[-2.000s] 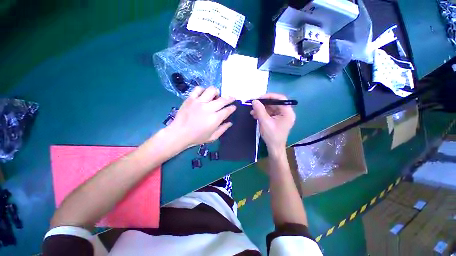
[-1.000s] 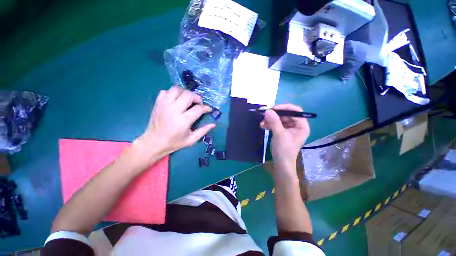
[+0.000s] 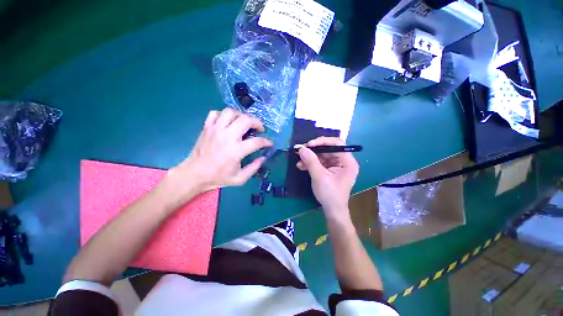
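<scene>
My right hand (image 3: 333, 174) holds black pen-like tweezers (image 3: 339, 149), their tip pointing left towards my left fingertips. My left hand (image 3: 223, 151) has thumb and index finger around a small dark part (image 3: 267, 155), mostly hidden by the fingers. Several small black parts (image 3: 258, 199) lie loose on the green bench below the fingertips. The adhesive sheet (image 3: 324, 99), white at the top and black below, lies right of them, partly under my right hand.
A clear bag with a white label (image 3: 262, 77) lies behind my hands. A silver-white metal box (image 3: 395, 68) stands at back right, a black tray with white scraps (image 3: 494, 142) beyond it. A red mat (image 3: 148, 216) is under my left forearm. An open carton (image 3: 426, 210) is below the bench edge.
The tweezers have moved from the sheet's black-white border down and left to the left fingertips. The left thumb and index finger have closed around a small part. The view has shifted slightly.
</scene>
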